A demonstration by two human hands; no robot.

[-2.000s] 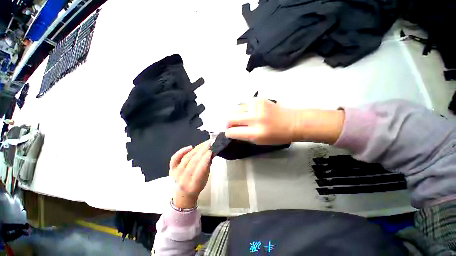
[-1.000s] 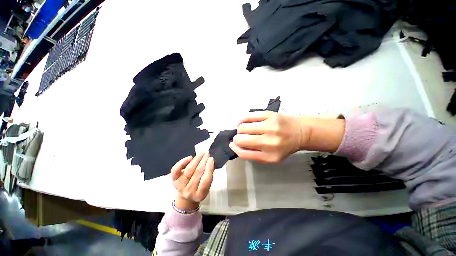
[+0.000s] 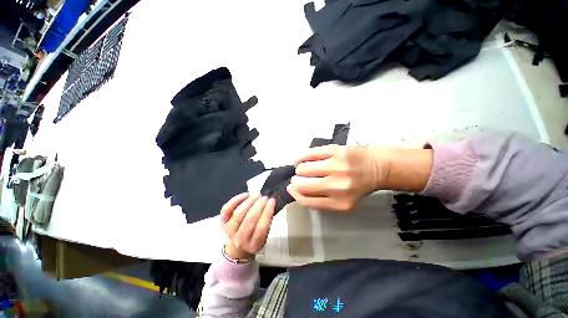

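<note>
A limp black cut panel (image 3: 278, 181) is held between my two hands over the table in front of me. My left hand (image 3: 248, 222) pinches its lower left edge with the fingertips. My right hand (image 3: 333, 177) grips its right part and hides much of it. A black end with a small tab (image 3: 340, 133) sticks out above my right hand. A row of narrow black strips (image 3: 436, 225) lies right of my right hand, partly under my right sleeve.
A stepped pile of black panels (image 3: 208, 155) lies left of my hands. A broad loose black heap (image 3: 398, 40) lies at the upper right. Patterned rows (image 3: 93, 68) and a grey-green tied bundle (image 3: 42, 194) lie far left on the white table (image 3: 274, 56).
The panel has been turned from lying low along my right hand to a slant, with its tab end now above that hand. My right hand has moved slightly down. Both hands still hold the panel.
</note>
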